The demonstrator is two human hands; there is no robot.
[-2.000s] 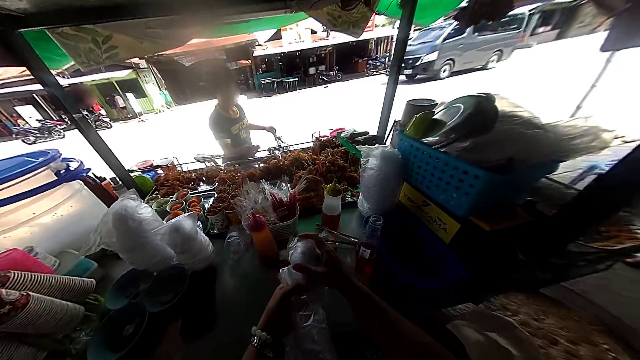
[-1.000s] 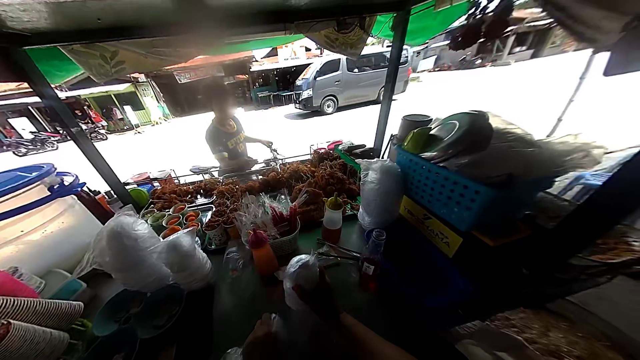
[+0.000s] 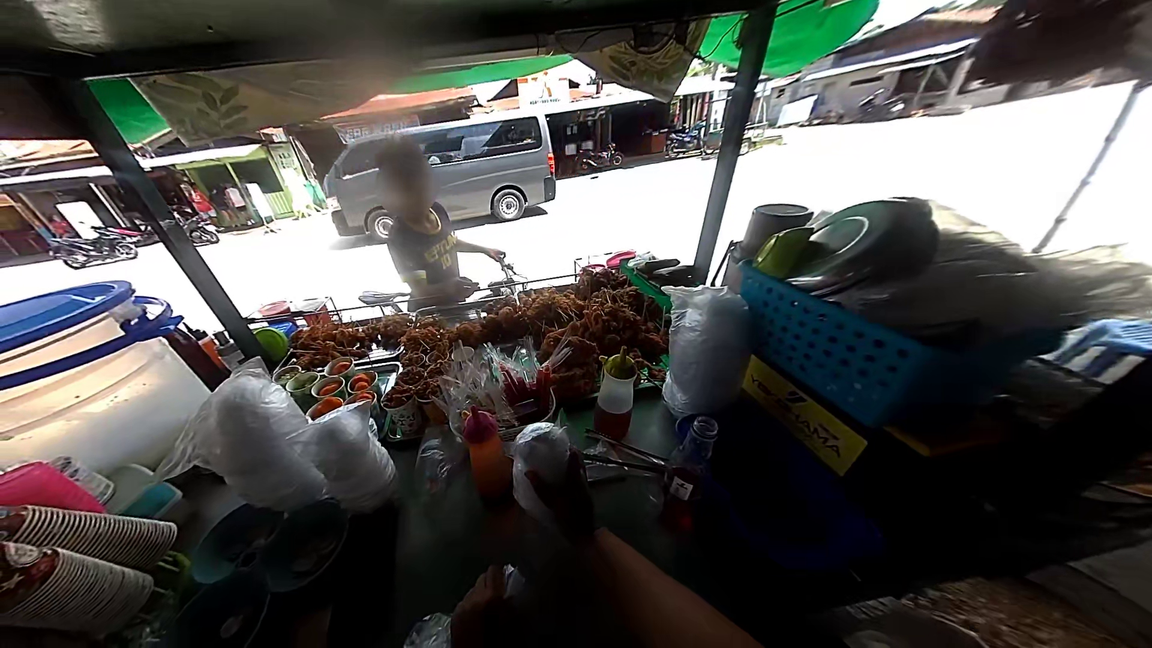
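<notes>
My right hand (image 3: 565, 490) grips a plastic-wrapped stack of lids or cups (image 3: 540, 463), held upright over the dark counter; what exactly is inside the wrap I cannot tell. Lower down, my left hand (image 3: 481, 598) has its fingers curled at clear plastic (image 3: 427, 632) near the bottom edge, partly in shadow. An orange squeeze bottle (image 3: 486, 454) stands just left of the wrapped stack. Behind it are a squeeze bottle with a yellow-green cap (image 3: 615, 396), metal tongs (image 3: 625, 461) and a glass bottle of dark red liquid (image 3: 688, 477). Fried food (image 3: 576, 324) is heaped behind these.
Wrapped cup stacks (image 3: 261, 441) and dark blue-green bowls (image 3: 301, 544) lie left. Paper cup stacks (image 3: 81, 576) fill the lower left corner. A blue perforated basket (image 3: 837, 360) stands right. Beyond the food rack, a person (image 3: 427, 247) is beside a bicycle; a grey van (image 3: 450, 166) is behind.
My hands have moved apart: the left is lower, while the right holds the wrapped stack that both hands were at two seconds ago. The van has moved left along the road.
</notes>
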